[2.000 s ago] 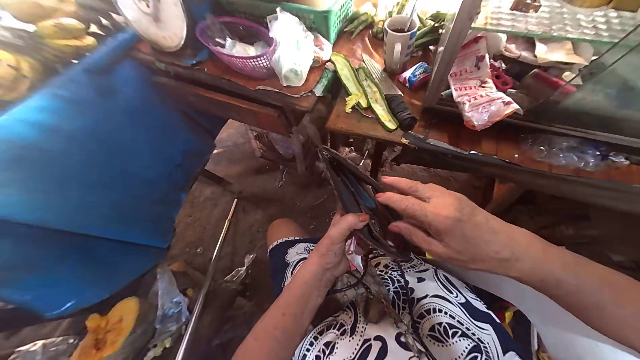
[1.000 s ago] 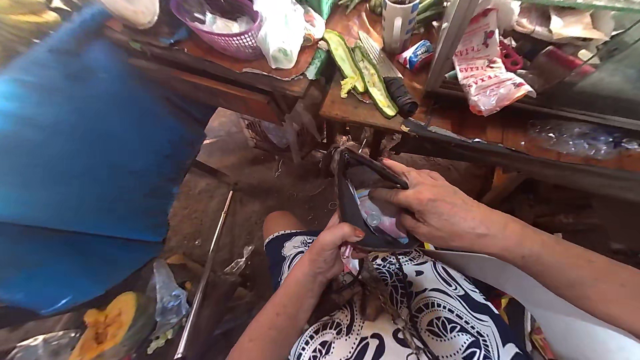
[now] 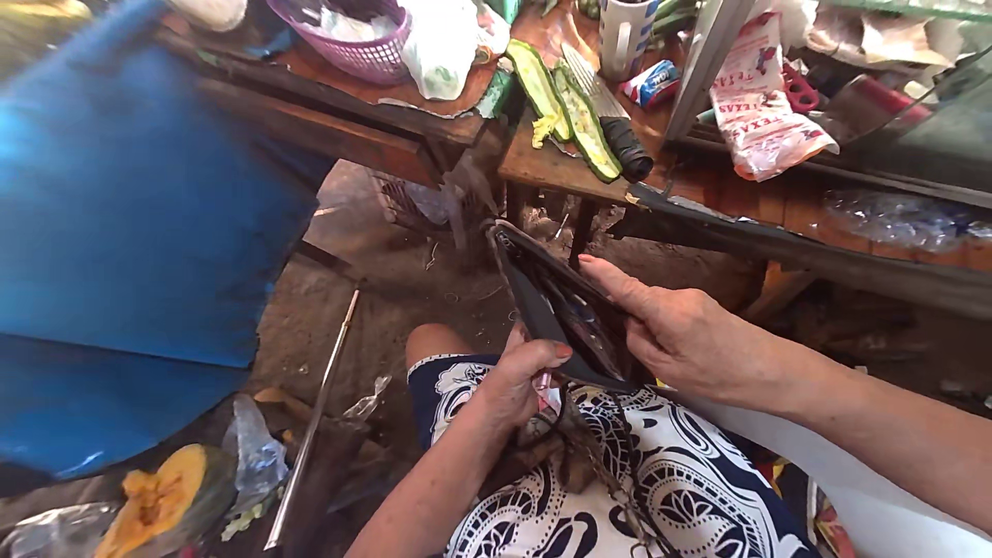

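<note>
A dark zippered purse (image 3: 542, 310) is held open above my lap, its compartments facing up. My left hand (image 3: 523, 372) grips its near left edge, thumb on the rim, and a small pink item shows beneath that thumb. My right hand (image 3: 682, 337) grips the purse's right side, with its thumb or a finger along the outer rim and the other fingertips hidden. A braided strap (image 3: 612, 480) hangs from the purse over the patterned dress (image 3: 682, 480). What lies inside the purse is too dark to name.
Ahead, a wooden table (image 3: 550, 167) bears halved green vegetables (image 3: 585, 124), a knife with a black-wrapped handle (image 3: 624, 147), a mug (image 3: 625, 39) and a purple basket (image 3: 360, 46). A blue tarp (image 3: 132, 232) spreads left. A metal rod (image 3: 314, 418) and cut pumpkin (image 3: 159, 504) lie low left.
One second ago the purse was wider apart, with my right fingers inside it and colourful contents showing. Now its sides are closer together, and my right hand is at its right side.
</note>
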